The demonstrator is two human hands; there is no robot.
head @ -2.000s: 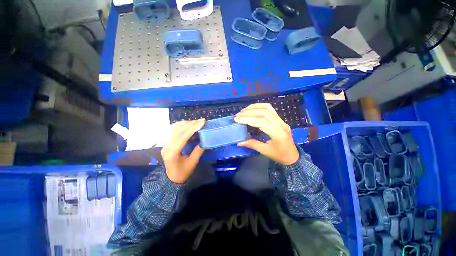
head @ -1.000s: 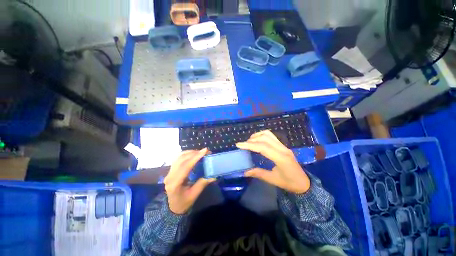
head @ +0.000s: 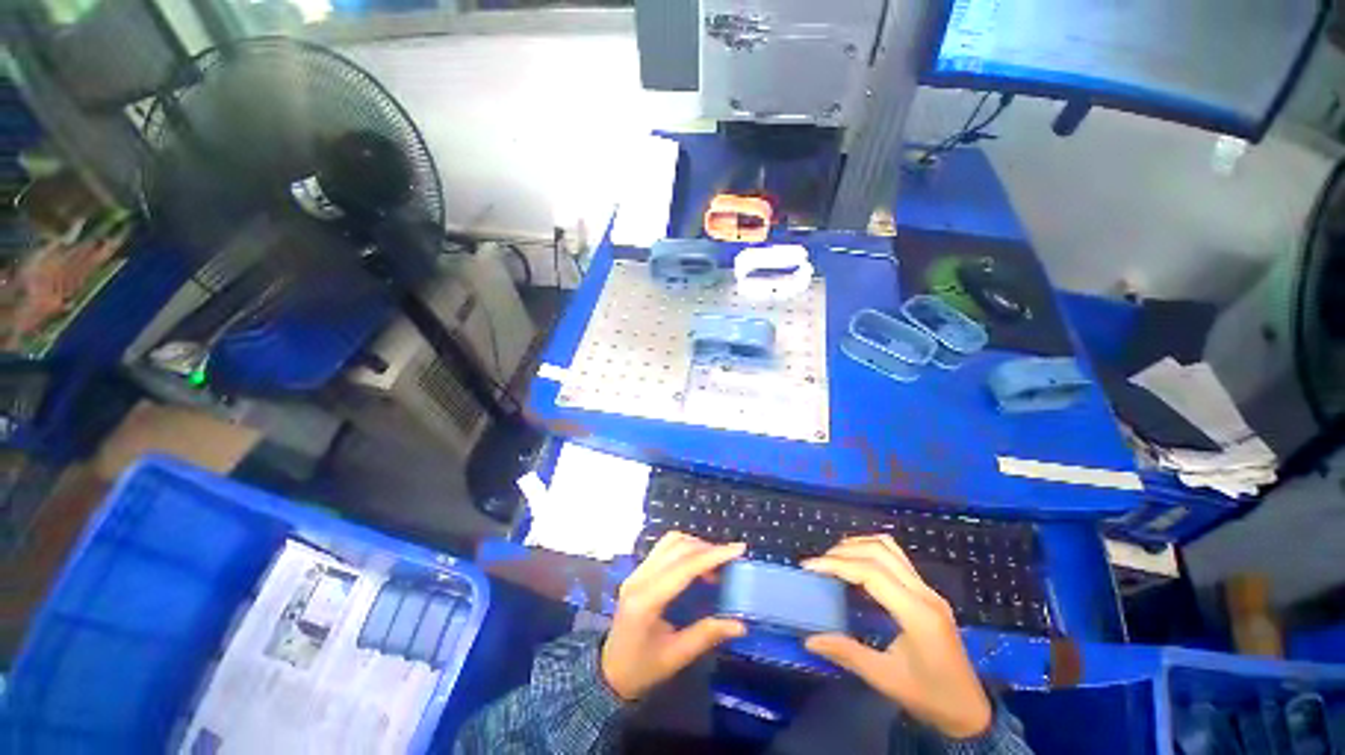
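A blue-grey plastic housing [head: 783, 597] is held level between both hands, in front of the keyboard. My left hand [head: 667, 612] grips its left end with thumb and fingers. My right hand [head: 903, 631] grips its right end. Another blue-grey housing [head: 733, 338] stands on the perforated metal plate [head: 612, 354]. A white housing [head: 773, 270] and a spare blue-grey housing [head: 683, 263] stand at the plate's back edge, with an orange housing [head: 739, 218] behind them.
Several blue-grey housings [head: 1038, 384] lie right of the plate. The keyboard [head: 944, 549] lies at the bench front, white paper [head: 587, 502] left of it. Blue bins stand at left [head: 155, 509] and lower right [head: 1161, 708]. A machine head [head: 789, 59], monitor [head: 1136, 52] and fan [head: 295, 162] are behind.
The view has tilted up and swung left, bringing the machine head, monitor and left fan into view. Both hands still hold the housing.
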